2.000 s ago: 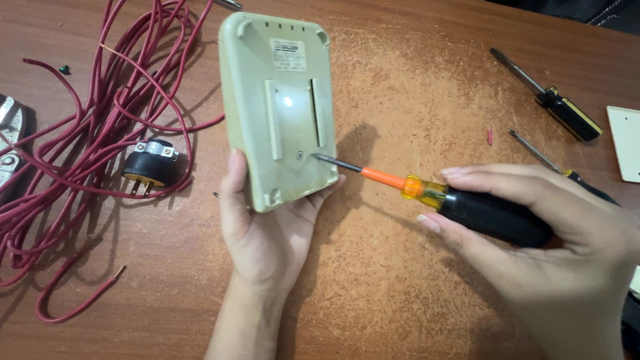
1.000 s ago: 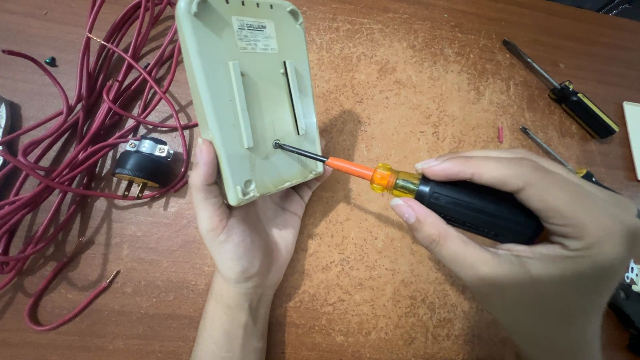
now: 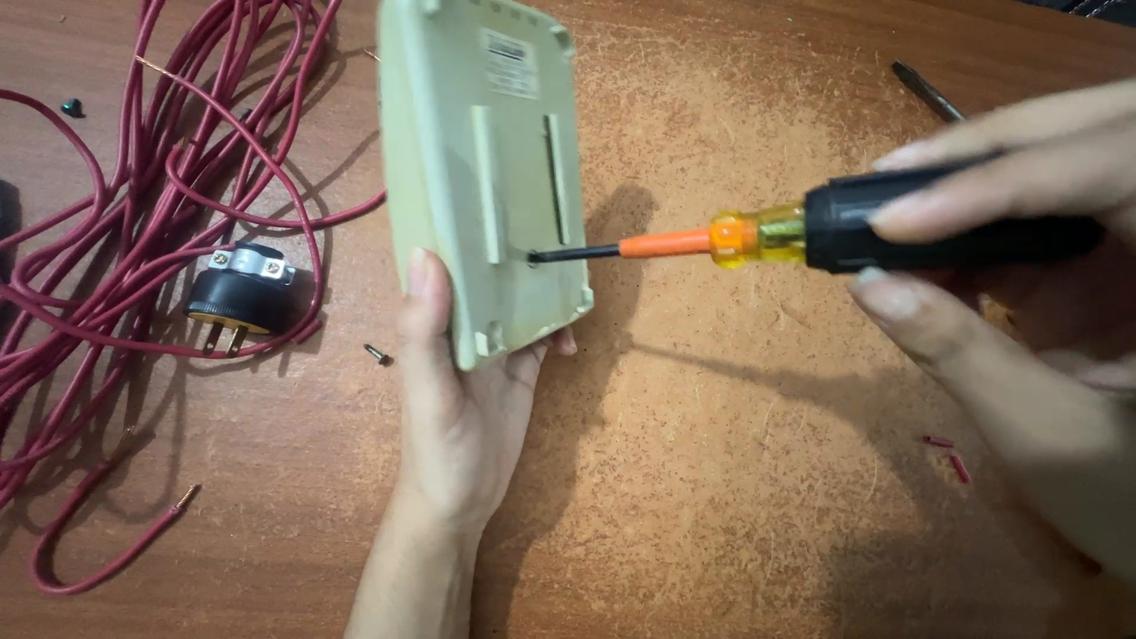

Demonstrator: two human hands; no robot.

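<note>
My left hand (image 3: 461, 417) holds up a pale green plastic housing (image 3: 524, 177), thumb on its left edge and fingers behind it. Its back faces me, with two raised rails, a slot and a label bearing writing. In my right hand (image 3: 1003, 222), slightly blurred, is a screwdriver (image 3: 666, 244) with a black and yellow handle and an orange sleeve on the shaft. The screwdriver's tip meets a screw hole low between the rails; whether a screw sits there I cannot tell.
Dark red wire (image 3: 284, 169) lies coiled at the left, around a black electrical plug (image 3: 240, 288). A small screw (image 3: 377, 354) is near my left wrist, a dark screw (image 3: 73, 107) at far left. Cut red insulation pieces (image 3: 958, 469) and another screwdriver's shaft (image 3: 927, 89) lie at the right.
The housing has turned so that its left side shows more. The screwdriver, angled down toward its handle before, is now nearly level, its tip still at the hole. The view has shifted.
</note>
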